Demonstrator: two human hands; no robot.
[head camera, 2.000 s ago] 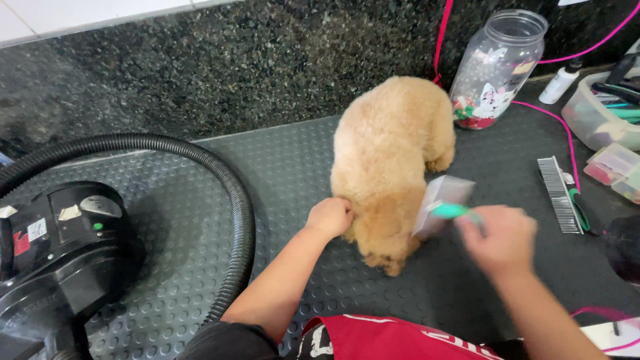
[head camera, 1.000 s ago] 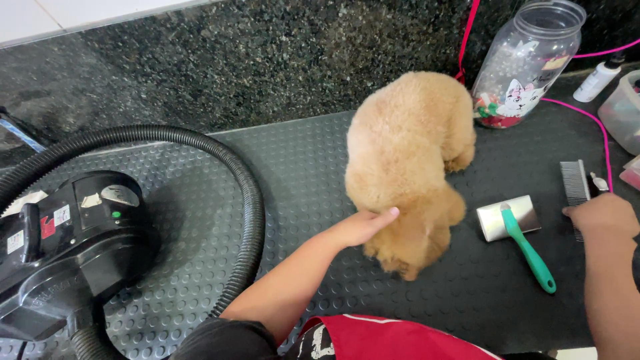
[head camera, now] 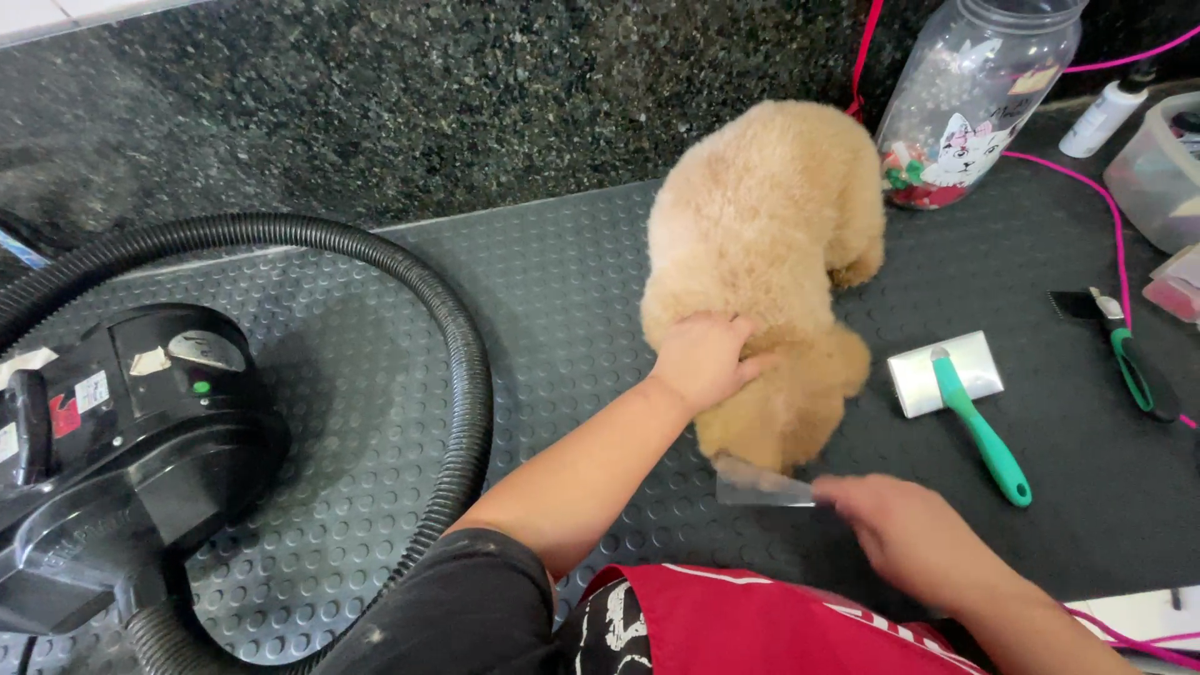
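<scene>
A small curly-coated tan dog (head camera: 764,206) stands on the black rubber mat, its head low and toward me. My left hand (head camera: 708,361) rests on the back of its neck, fingers in the fur. In my right hand (head camera: 886,516) is a metal grooming comb (head camera: 764,487), blurred, with its teeth at the fur of the dog's muzzle. Right of the dog a slicker brush with a green handle (head camera: 984,436) lies pad down. Farther right is a black and green grooming tool (head camera: 1125,352).
A black pet dryer (head camera: 141,422) with a ribbed hose (head camera: 459,375) takes up the left. At the back right stand a clear plastic jar (head camera: 980,94), a white bottle (head camera: 1104,119) and a plastic tub (head camera: 1158,178). A pink cord (head camera: 1114,202) trails nearby. Speckled granite (head camera: 375,103) rises behind.
My right hand, at the comb on the mat a second ago, has lifted it and moved left to the dog's muzzle. The slicker brush, in that hand two seconds ago, lies on the mat.
</scene>
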